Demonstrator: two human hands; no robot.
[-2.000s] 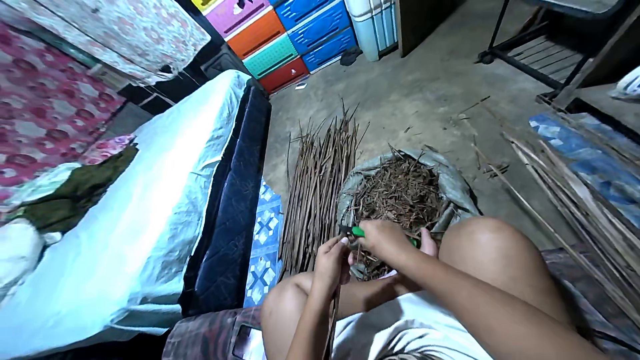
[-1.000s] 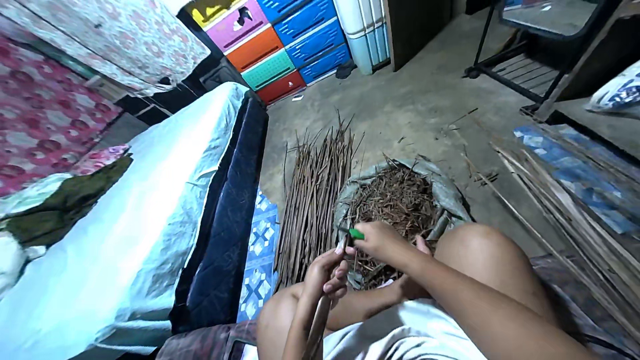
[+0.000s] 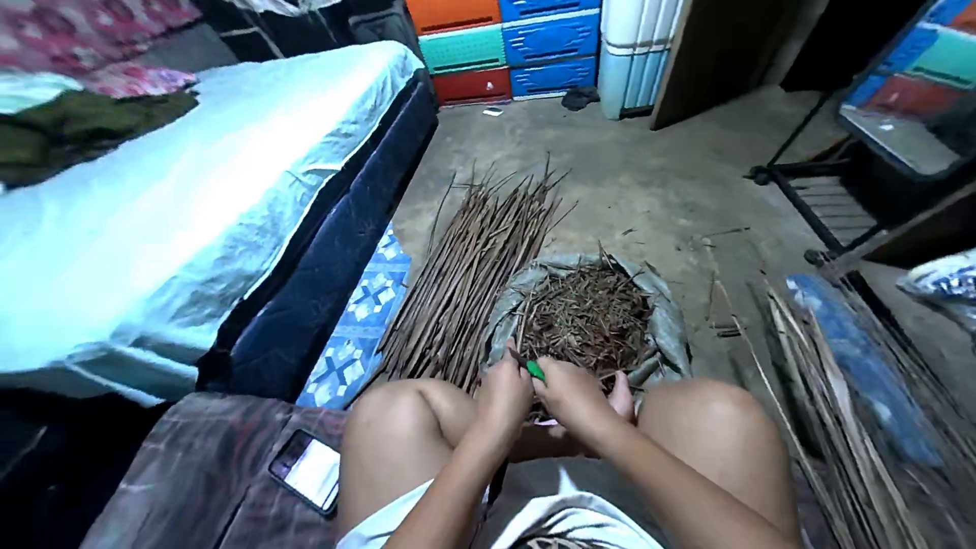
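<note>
My right hand (image 3: 568, 389) is closed on the green handle of a small knife (image 3: 536, 370), whose dark blade points up and left. Touching it is my left hand (image 3: 505, 390), closed near the blade; a thin dried stalk seems to be in it, mostly hidden by the fingers. Just beyond both hands, between my knees, stands an open grey-green sack (image 3: 669, 320) with its rim rolled down, full of short brown plant scraps (image 3: 587, 316). Left of the sack, a bundle of long dried brown stalks (image 3: 480, 267) lies on the floor.
A smartphone (image 3: 306, 470) lies on the cushion by my left thigh. The bed (image 3: 320, 305) stands at left, plastic drawers (image 3: 465, 53) at the back. More long dried strips (image 3: 831, 412) lie at right, near a black metal stand (image 3: 793, 198). Blue patterned mat (image 3: 358, 328) shows beside the bed.
My left hand has moved up against my right hand, and its fingers, loosely curled a second ago, are more closed. The view has shifted somewhat.
</note>
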